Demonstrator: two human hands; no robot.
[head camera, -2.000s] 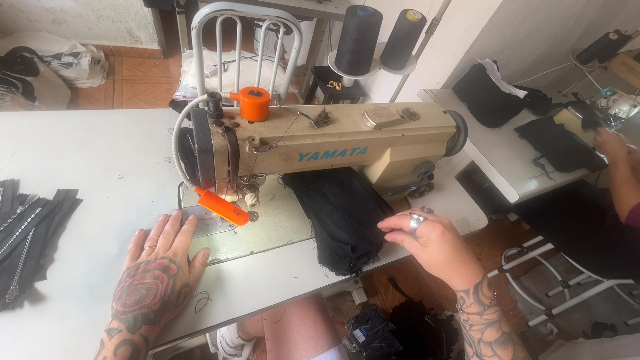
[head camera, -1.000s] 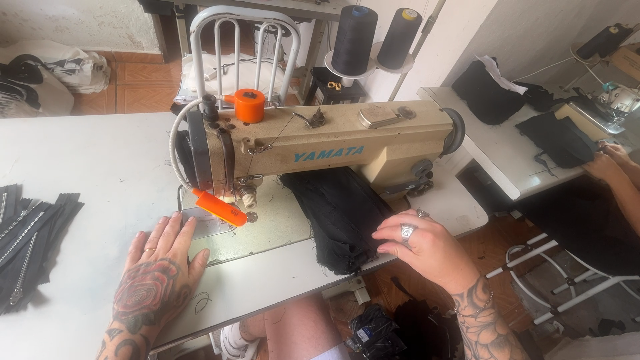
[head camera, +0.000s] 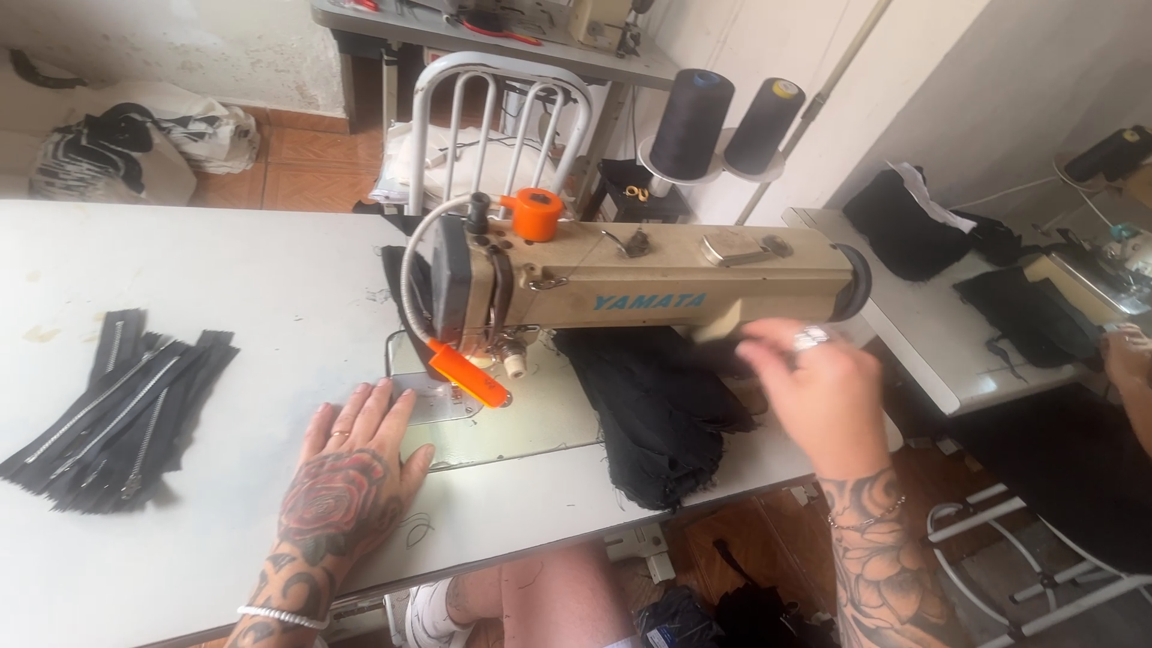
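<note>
My left hand (head camera: 355, 477) lies flat on the white table, fingertips beside the needle plate (head camera: 441, 399) of a Yamata industrial sewing machine (head camera: 648, 279). Under the machine's arm a bunched stack of black fabric (head camera: 661, 423) reaches the table's front edge. My right hand (head camera: 801, 378) is raised just right of that stack; thumb and forefinger pinch a blurred dark piece that looks like black fabric, partly hidden. An orange lamp head (head camera: 468, 373) on a flexible neck hangs by the needle area. More black fabric (head camera: 405, 279) shows behind the machine head. Black zippers with metal teeth (head camera: 121, 414) lie at the left.
Two dark thread cones (head camera: 691, 124) stand behind the machine. Beyond the table is a white metal chair (head camera: 501, 117). To the right, a co-worker's hand (head camera: 1127, 355) is beside black fabric (head camera: 1026, 315) at another sewing station. Dark material lies on the floor below.
My right hand has lifted from the front right edge of the black stack and moved up toward the machine's arm, with part of the fabric blurred beside it. My left hand stays in place.
</note>
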